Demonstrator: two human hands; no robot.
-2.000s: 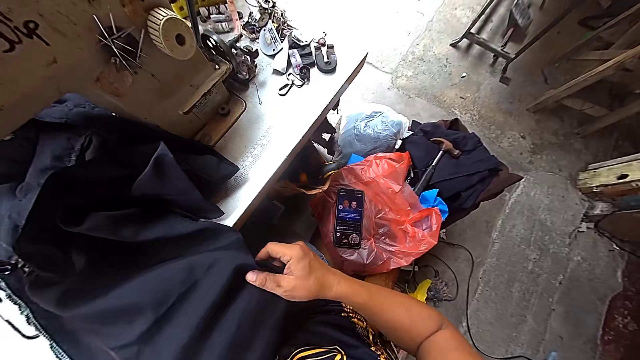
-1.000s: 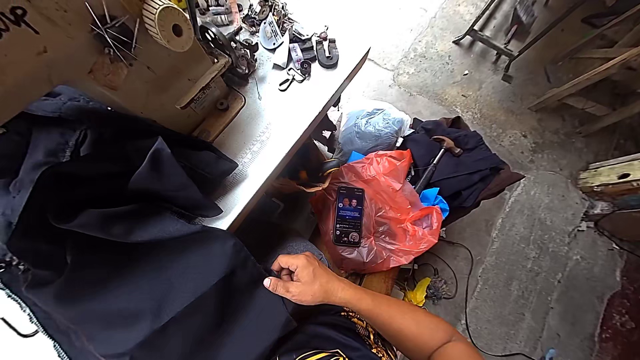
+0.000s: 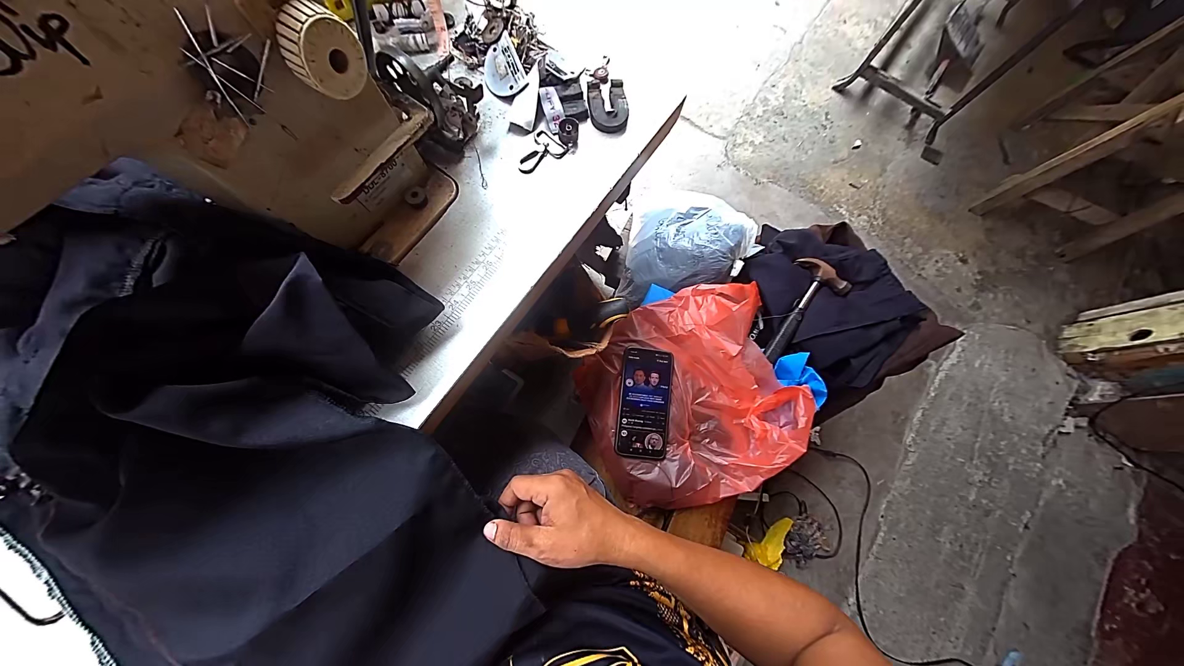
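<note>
Dark trousers-like cloth point(image 3: 305, 518) lies across the sewing machine table and hangs over its near edge toward my lap. My right hand point(image 3: 560, 520) pinches the cloth's right edge between thumb and curled fingers. My left hand does not show. Behind the cloth stands an industrial sewing machine point(image 3: 305, 139), with part of the cloth bunched against it. To the right of my right hand, a smartphone point(image 3: 645, 402) with a lit screen lies on a red plastic bag point(image 3: 721, 398).
Small metal parts point(image 3: 606, 102) and scraps lie at the table's point(image 3: 499, 277) far end. Beyond the red bag are a pale blue plastic bag point(image 3: 689, 240), dark folded cloth point(image 3: 832, 314) and a claw hammer point(image 3: 800, 314). Cables point(image 3: 865, 527) trail over the concrete floor; wooden frames point(image 3: 1082, 157) stand at the upper right.
My right hand has shifted slightly right and toward my body between the earliest frame and now, still at the cloth's edge. The cloth's right edge has moved along with it.
</note>
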